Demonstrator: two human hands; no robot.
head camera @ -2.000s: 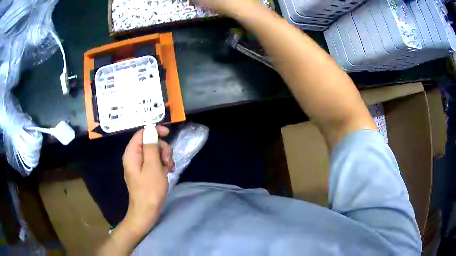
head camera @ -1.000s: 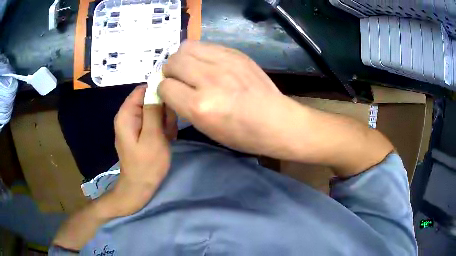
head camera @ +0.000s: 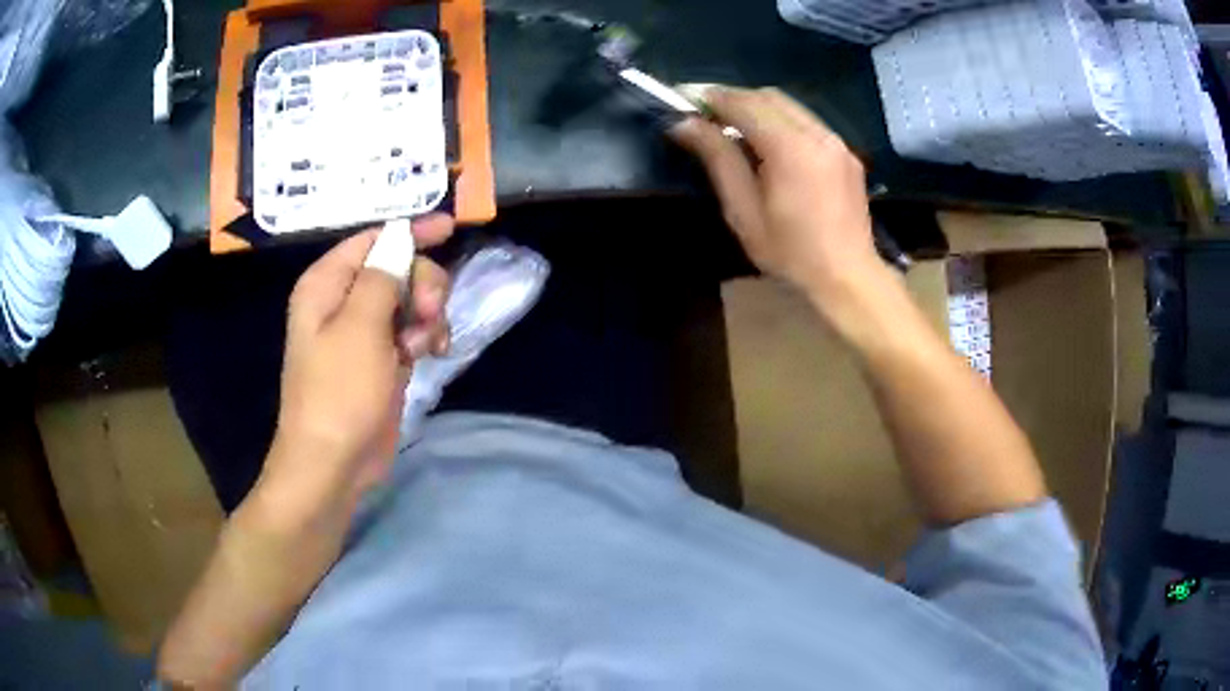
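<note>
A white square socket housing [head camera: 349, 132] lies open side up in the orange fixture [head camera: 468, 115]. My left hand [head camera: 354, 317] is at the housing's lower edge, its pale-wrapped thumb on top and fingers curled below. It pinches the white power cord there; the cord end is mostly hidden by the thumb. A clear-wrapped cord bundle [head camera: 496, 294] hangs just right of this hand. My right hand [head camera: 782, 176] is closed on the small hammer [head camera: 656, 92], right of the fixture. The hammer's metal shaft points up-left; its grip is largely hidden.
White housings [head camera: 1025, 101] stand stacked at the upper right. An open cardboard box [head camera: 836, 392] is below right, another [head camera: 128, 500] below left. White cords and a plug head [head camera: 139, 232] lie at the left, with a pinned plug [head camera: 163, 92] above.
My right hand went from the parts tray to the housing's lower edge, then right to the hammer, which it now grips. My left hand stays at the edge. The camera view shifted.
</note>
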